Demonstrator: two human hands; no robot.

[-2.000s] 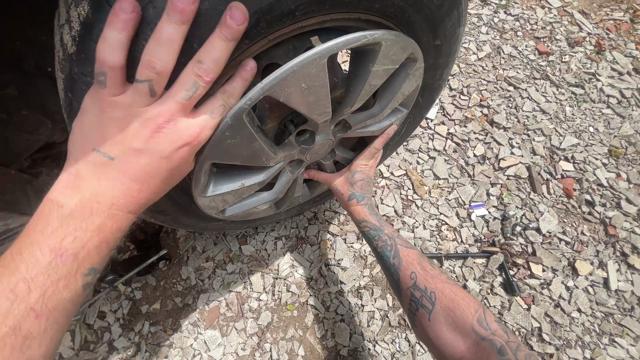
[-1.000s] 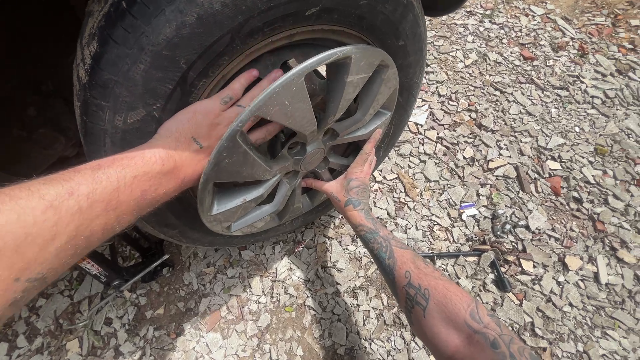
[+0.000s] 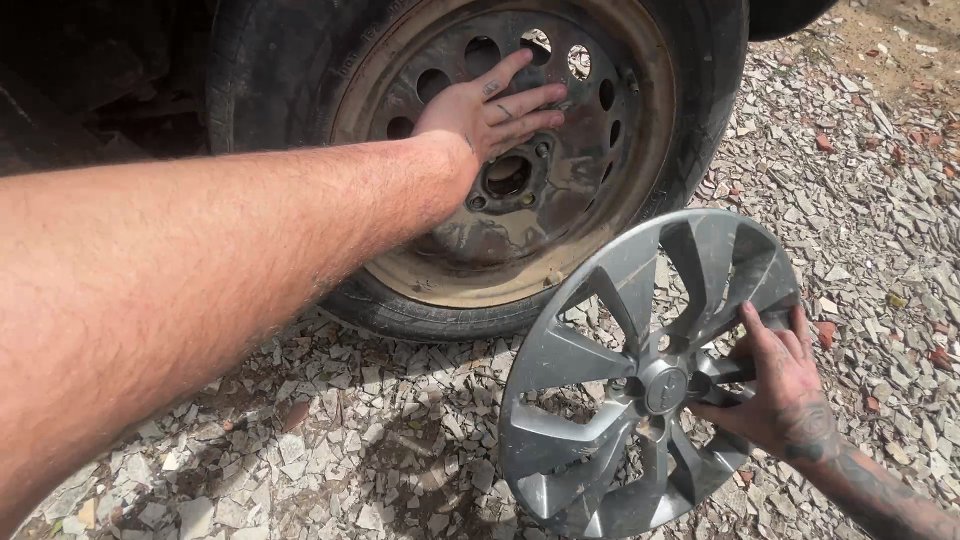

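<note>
My right hand (image 3: 784,386) grips a grey multi-spoke wheel cover (image 3: 577,352) by its spokes, at the lower right of the view. The cover is tilted, apart from the wheel, its outer face towards me. My left hand (image 3: 487,112) lies with spread fingers over the dusty dark steel wheel (image 3: 480,240), holding nothing; whether the palm touches the metal I cannot tell. Around the steel wheel, which has round holes and a brown dirty rim, is a black rubber tire (image 3: 705,97). Bolt holes surround the open centre hub hole (image 3: 508,175), just below my left hand.
Loose stone chips (image 3: 862,247) cover the ground, with a few reddish fragments (image 3: 825,334) among them. Dark shadow fills the space beside the tire at the upper left. A dark part of the vehicle (image 3: 787,15) shows at the top right. Bare soil lies beyond.
The wheel cover, earlier in front of the wheel, has come away down and to the right in my right hand. My left hand, behind the cover a second ago, is now over the exposed steel wheel.
</note>
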